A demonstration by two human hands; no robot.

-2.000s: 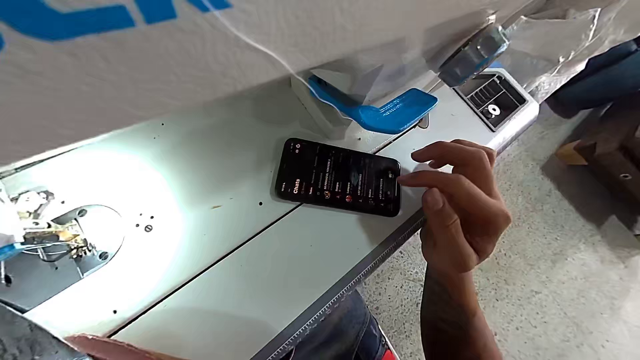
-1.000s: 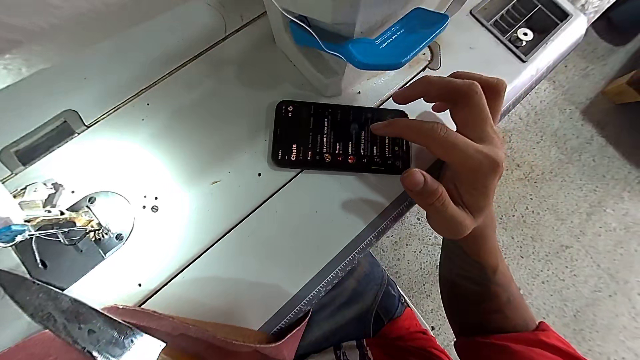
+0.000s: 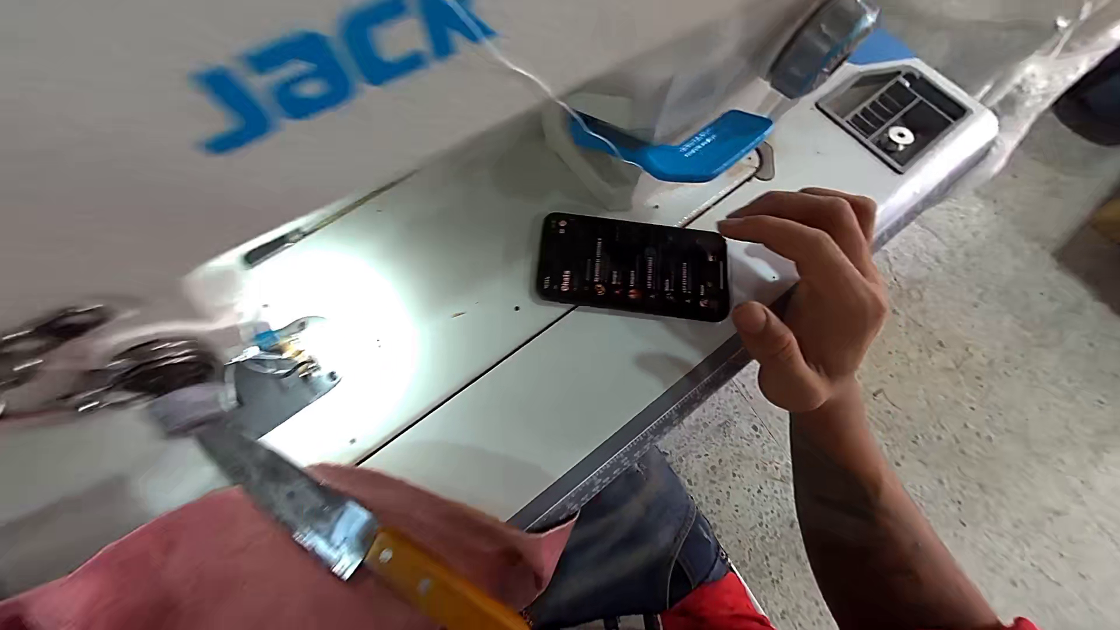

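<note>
A black smartphone (image 3: pixel 633 267) lies screen up on the white bed (image 3: pixel 490 385) of a Jack sewing machine, its dark screen showing a list. My right hand (image 3: pixel 814 289) hovers at the phone's right end, fingers curled and apart, holding nothing; the thumb is close to the phone's lower right corner. At the lower left, a knife with a worn steel blade (image 3: pixel 280 499) and a wooden handle (image 3: pixel 437 582) appears over a piece of pinkish-red leather or fabric (image 3: pixel 201 569). The handle's end is cut off by the frame. My left hand is out of view.
A blue lever (image 3: pixel 709 150) juts out above the phone. Bright light falls near the needle area and its exposed metal parts (image 3: pixel 289 354). A small compartment tray (image 3: pixel 897 118) with a white round piece is at the upper right. A ruler strip (image 3: pixel 612 455) runs along the front edge.
My right hand's fingers have drawn back from over the phone's screen to its right end. The knife's wooden handle now shows, where one second ago only the blade did. The view has shifted.
</note>
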